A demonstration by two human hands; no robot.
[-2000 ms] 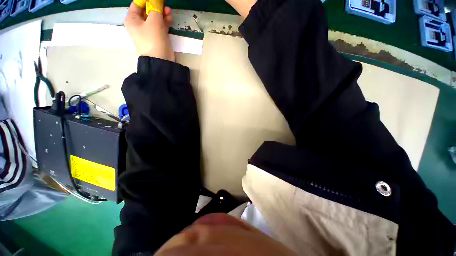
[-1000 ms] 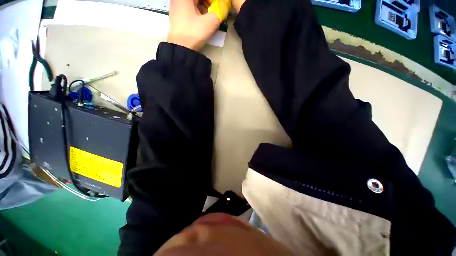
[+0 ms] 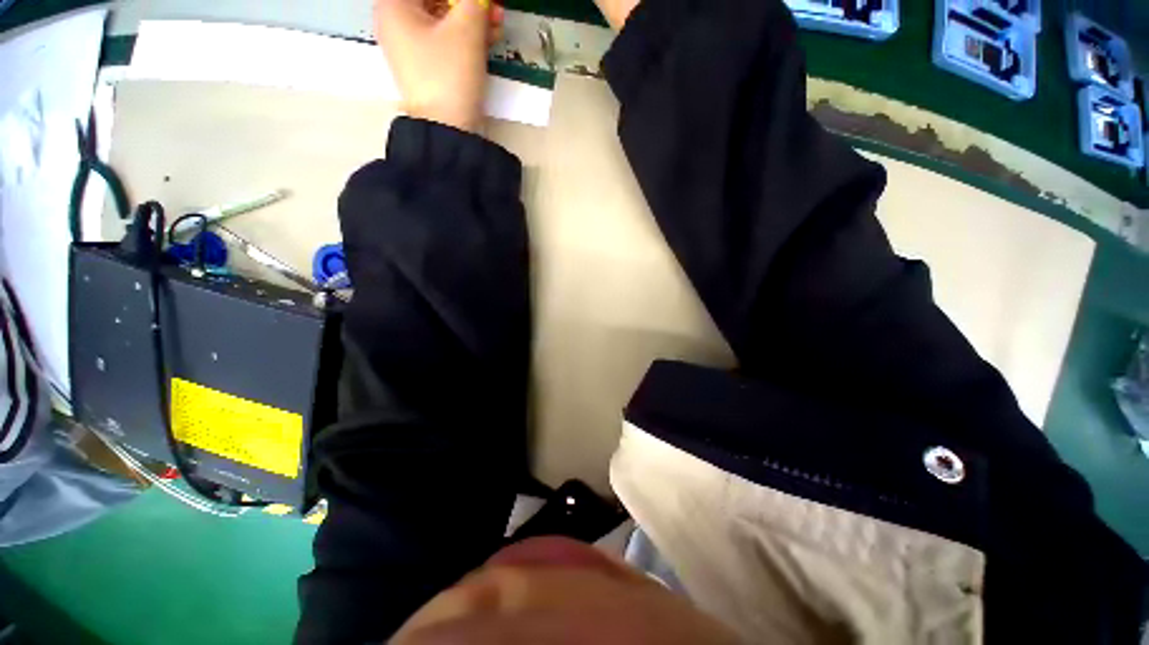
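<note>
My left hand [image 3: 439,53] is at the top edge of the picture, above the conveyor's worn pale edge [image 3: 582,51]. Its fingers are cut off by the frame, and a bit of yellow finger cot shows at the top. Whether it holds anything cannot be seen. Of my right hand only a small strip of skin [image 3: 615,10] shows beyond the black cuff at the top edge; its fingers are out of the picture. Light-blue housings [image 3: 987,48] with dark and silver parts inside lie on the dark green belt at the upper right.
A black metal box [image 3: 114,340] with a yellow label and black cable stands at left. Dark-handled pliers [image 3: 117,189], blue round pieces [image 3: 330,266] and a pale slim tool [image 3: 246,204] lie behind it. A beige sheet [image 3: 605,239] covers the bench. A clear bag [image 3: 1134,391] is at the right edge.
My left hand moved right from its first position, came close to my right hand, then drew slightly back left and up. The housings on the belt shifted left compared with the first frame.
</note>
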